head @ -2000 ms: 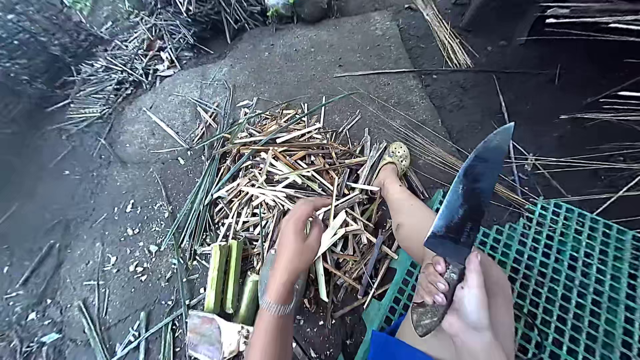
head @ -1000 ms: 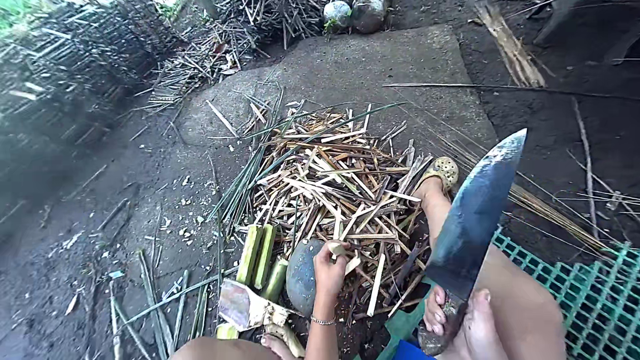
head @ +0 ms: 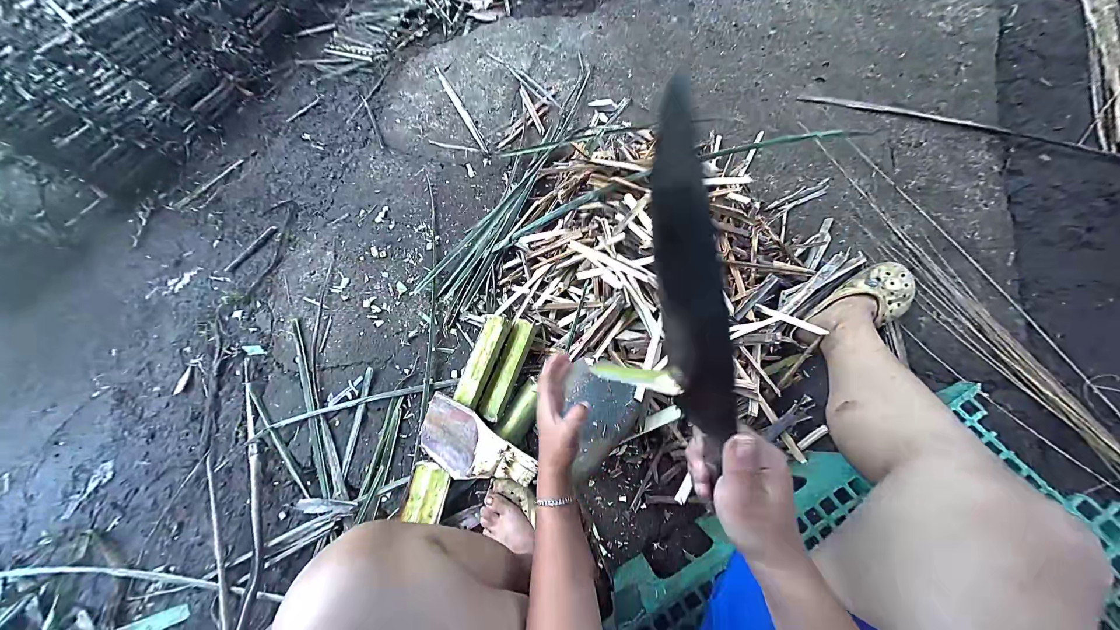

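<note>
My right hand [head: 748,481] grips the handle of a large, broad-bladed knife [head: 691,254], its dark blade upright and slightly blurred. My left hand [head: 558,416], wearing a bracelet, has its fingers apart beside a rounded grey stone [head: 608,420]. A pale green split piece [head: 634,377] lies between that hand and the blade, over the stone; whether it touches either cannot be told. Left of the stone are split green stalk pieces [head: 507,372] and a wooden piece with a flat, wide end [head: 451,435]. Beyond them spreads a pile of split sticks [head: 604,262].
A green plastic crate [head: 822,499] is under my right leg. My right foot wears a yellowish clog [head: 891,290] beside the pile. Long thin stalks [head: 980,324] lie on the right, green leaf strips [head: 490,245] along the pile's left, and a woven heap [head: 105,79] at the upper left.
The knife has gone from tilted right to upright, nearer my left hand. My left hand, which held a small pale piece over the stone, now has its fingers apart.
</note>
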